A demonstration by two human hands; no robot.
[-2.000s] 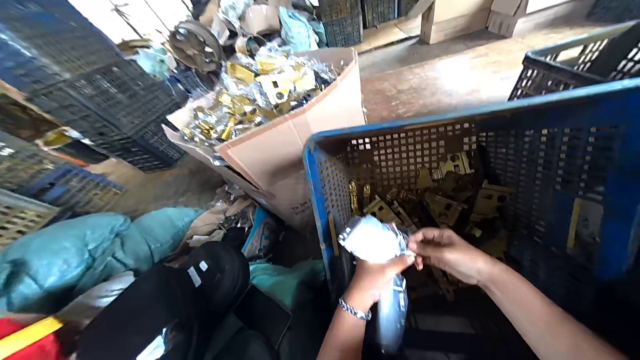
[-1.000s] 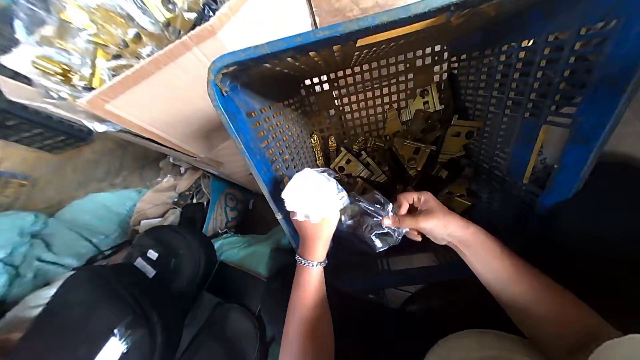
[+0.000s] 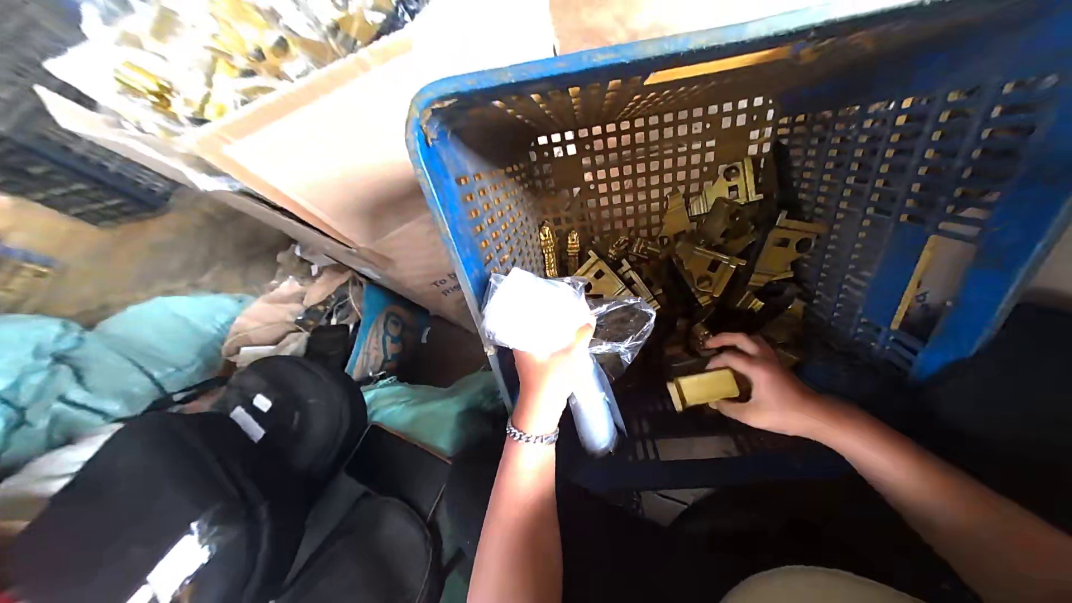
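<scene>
My left hand (image 3: pixel 548 377), with a chain bracelet at its wrist, grips a bundle of clear plastic bags (image 3: pixel 540 314) over the left side of a blue plastic crate (image 3: pixel 435 180). One loose bag puffs out to the right of the bundle, and part of it hangs down below the palm. My right hand (image 3: pixel 766 385) holds a gold-coloured metal piece (image 3: pixel 705 389) between thumb and fingers, inside the crate's near part. Behind both hands, several brass-coloured metal parts (image 3: pixel 708 268) with round holes lie jumbled on the crate's floor.
A cardboard box (image 3: pixel 335 159) heaped with bagged gold-coloured parts (image 3: pixel 226 50) stands left of the crate. Black padded items (image 3: pixel 184 486) and teal sacks (image 3: pixel 109 360) lie at the lower left. A dark crate (image 3: pixel 79 159) stands farther left.
My right hand has left the clear bag it was touching and moved right and down, and now holds a gold-coloured piece. My left hand still has the bags. The view has tilted down.
</scene>
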